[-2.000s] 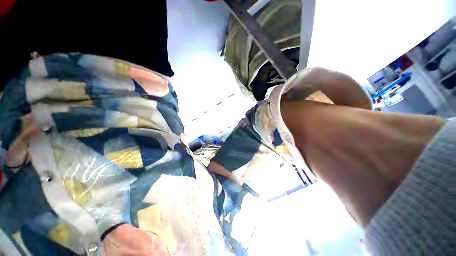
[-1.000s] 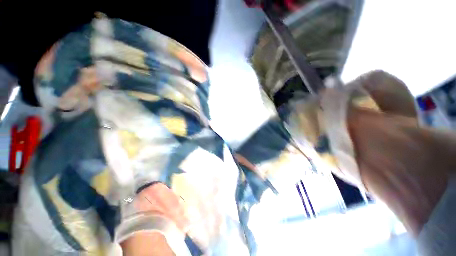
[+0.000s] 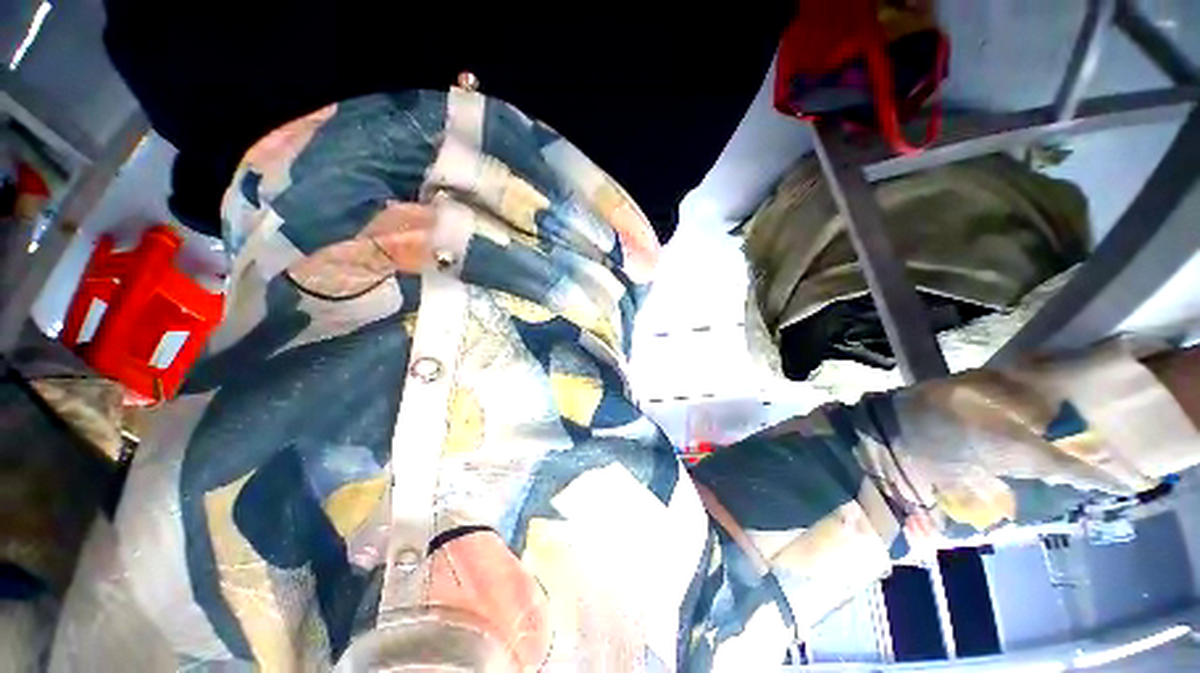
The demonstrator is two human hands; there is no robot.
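Note:
Neither of my hands is in view. My right arm reaches to the right edge in a patterned sleeve (image 3: 855,487), and only a bit of bare wrist shows at the edge; the hand is cut off. My left hand does not show. My patterned smock (image 3: 526,381) in blue, peach, yellow and cream fills the middle, its snap buttons fastened down the front. No garment or tool shows in a hand.
A khaki cloth heap (image 3: 921,224) with black cloth under it lies behind grey metal bars (image 3: 875,256) at upper right. A red object with straps (image 3: 862,66) is above it. A red plastic stool (image 3: 151,316) is at left.
The view has swung, so the smock sits nearer the middle and the heap and bars show more fully. The right forearm has moved out to the right edge.

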